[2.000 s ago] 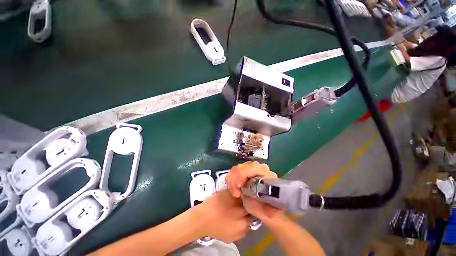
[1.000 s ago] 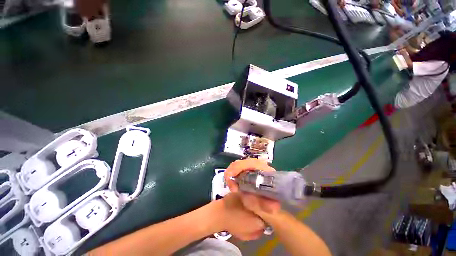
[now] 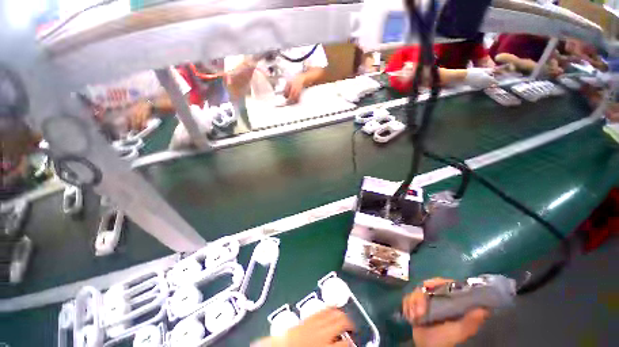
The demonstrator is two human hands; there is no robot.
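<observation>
My right hand point(image 3: 444, 313) holds the grey electric screwdriver point(image 3: 472, 298) roughly level, its cable leaving to the right. My left hand point(image 3: 313, 331) is low in the picture, over several white plastic housings point(image 3: 334, 291); its fingertips are near the frames, and whether it grips one cannot be told. The white screw feeder point(image 3: 387, 227) stands just beyond my hands, with brownish screws point(image 3: 381, 260) in its front tray. The screwdriver tip is blurred.
Many white housings point(image 3: 186, 298) are piled at left on the green bench. A pale rail point(image 3: 305, 218) borders the conveyor point(image 3: 271, 183), which carries more housings. A second grey tool point(image 3: 444, 201) is beside the feeder. Black cables hang above. A grey post stands left; people work opposite.
The view has tilted up, showing the people opposite. My hands, together before, are now apart: the right with the screwdriver at right, the left over the housings.
</observation>
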